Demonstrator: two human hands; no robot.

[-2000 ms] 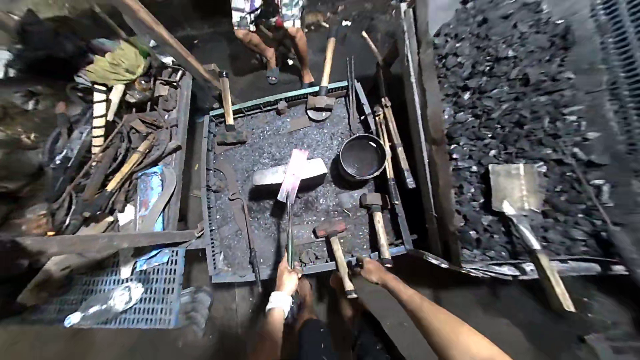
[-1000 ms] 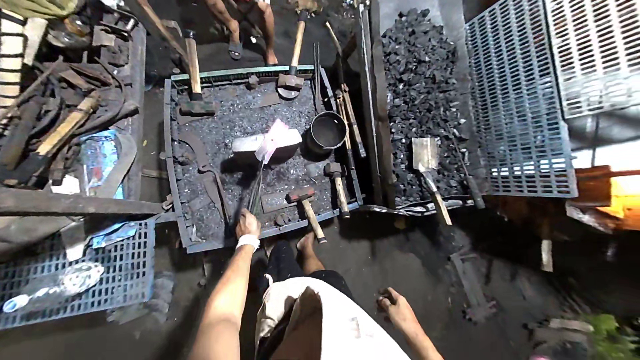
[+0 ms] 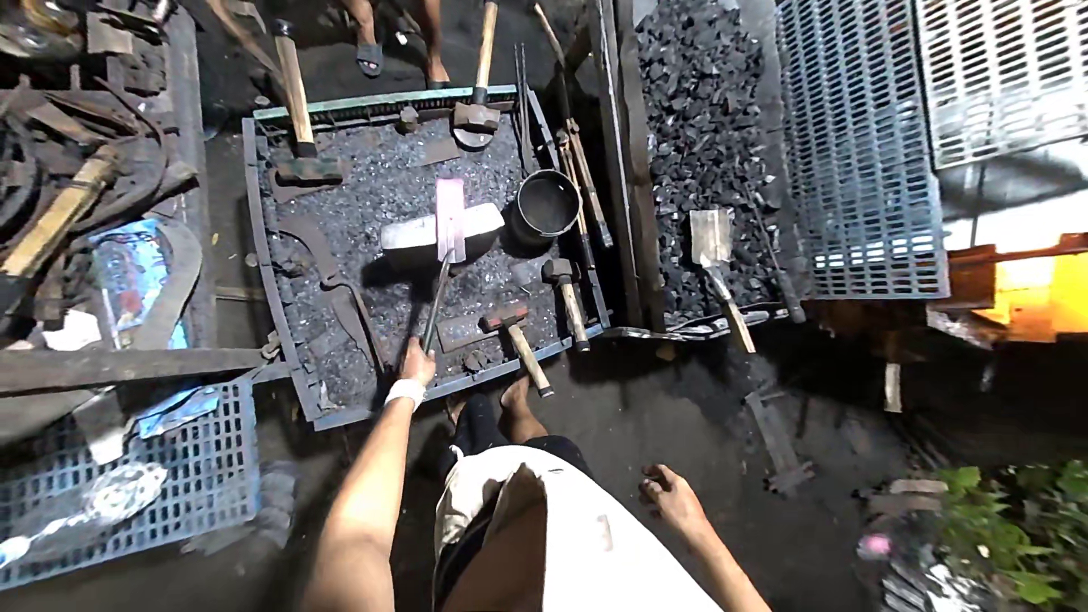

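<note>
My left hand (image 3: pixel 417 364), with a white band at the wrist, is closed around the handles of metal tongs (image 3: pixel 438 297). The jaws of the tongs meet a pinkish, glowing metal piece (image 3: pixel 450 212), which lies across the pale top of an anvil block (image 3: pixel 408 235). Nothing is held in my right hand (image 3: pixel 671 495), whose fingers are loosely bent and apart over the dark ground. Between the hands, near the tray's front edge, are a red-headed hammer (image 3: pixel 529 360) and another hammer (image 3: pixel 573 314). A round dark bucket (image 3: pixel 548 204) stands right of the anvil.
A framed tray (image 3: pixel 280 327) of dark grit surrounds the anvil; more hammers, one a sledgehammer (image 3: pixel 296 93), lie at its back. Charcoal (image 3: pixel 701 102) and a small shovel (image 3: pixel 711 236) are to the right, with an orange glow (image 3: pixel 1033 293) beyond. Another person's feet (image 3: pixel 369 59) are behind the tray.
My right hand has moved away from the hammers at the tray's front edge, out to the right. My left hand still holds the tongs. The view has swung to the right.
</note>
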